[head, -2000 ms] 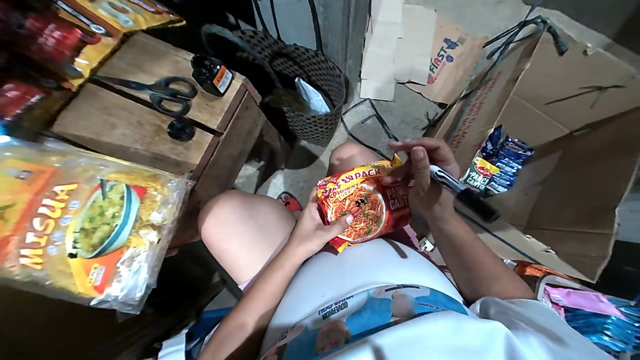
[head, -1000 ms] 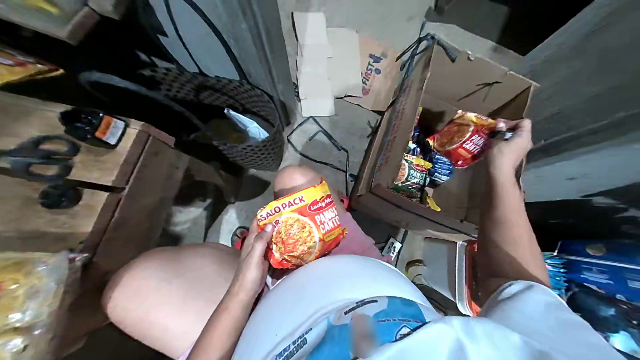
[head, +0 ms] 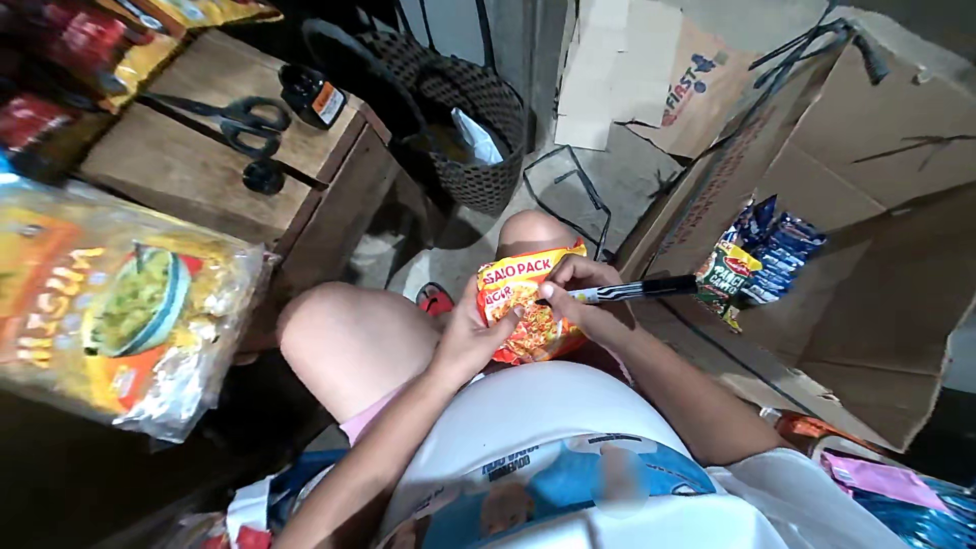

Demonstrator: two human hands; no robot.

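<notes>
A red and yellow noodle packet (head: 534,343) is held over the lap at mid view. My left hand (head: 469,335) grips its left edge, with the thumb on the front. My right hand (head: 591,305) holds a black and silver marker pen (head: 629,290) at the packet's right side; the pen's tip end points left over the packet face, and its black end points right. In the open cardboard box (head: 854,328) on the right lie a green noodle packet (head: 720,278) and several dark blue sachets (head: 785,255).
A wooden table (head: 221,202) at the left carries scissors (head: 252,126) and a black bottle (head: 313,95). A large plastic-wrapped pack (head: 137,305) stands out at far left. Behind are a woven basket (head: 480,179) and flattened cardboard (head: 618,69). Black strapping (head: 591,183) lies on the floor.
One second ago my right hand was over the box with a red packet; now it is back at the lap packet, holding the marker. The view has swung right-to-left between frames.
</notes>
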